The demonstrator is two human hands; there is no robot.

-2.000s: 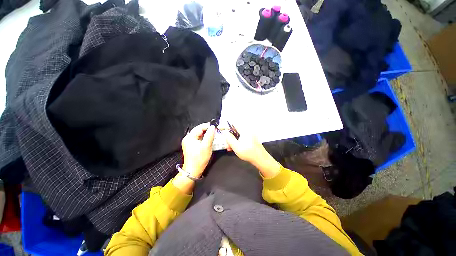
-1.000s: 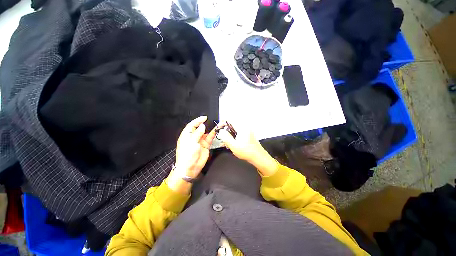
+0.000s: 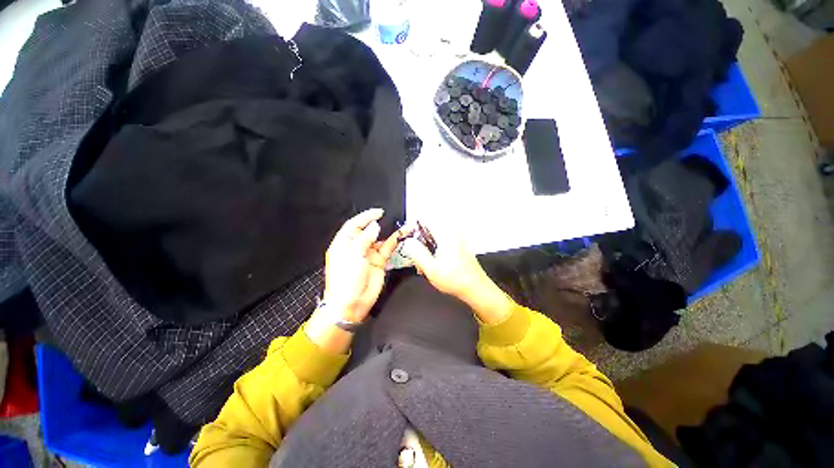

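Note:
The dark garment (image 3: 229, 174), with a fine light check outside and plain black inside, lies heaped on the left of the table. My right hand (image 3: 445, 265) holds small reddish-brown thread snips (image 3: 426, 239), points up, at the table's front edge. My left hand (image 3: 355, 270) is half curled just left of it, one finger raised and other fingertips meeting the right fingertips. A small dark thing shows between the fingertips, too small to name. Whether my left hand grips anything is unclear. No needle or thread can be made out. A bowl (image 3: 442, 122) of dark buttons stands beyond the hands.
A black smartphone (image 3: 546, 157) lies right of the bowl. Dark thread cones (image 3: 506, 35) with pink tops stand behind it. A clear and light blue cup or bottle (image 3: 392, 26) and a greyish plastic wrap (image 3: 344, 13) are at the far side. Blue crates (image 3: 743, 224) with dark garments stand at the right.
My left hand has turned more open, and its finger has lifted away from the dark garment edge at the fingertips. The right hand has stayed close by with the snips. The view has shifted slightly.

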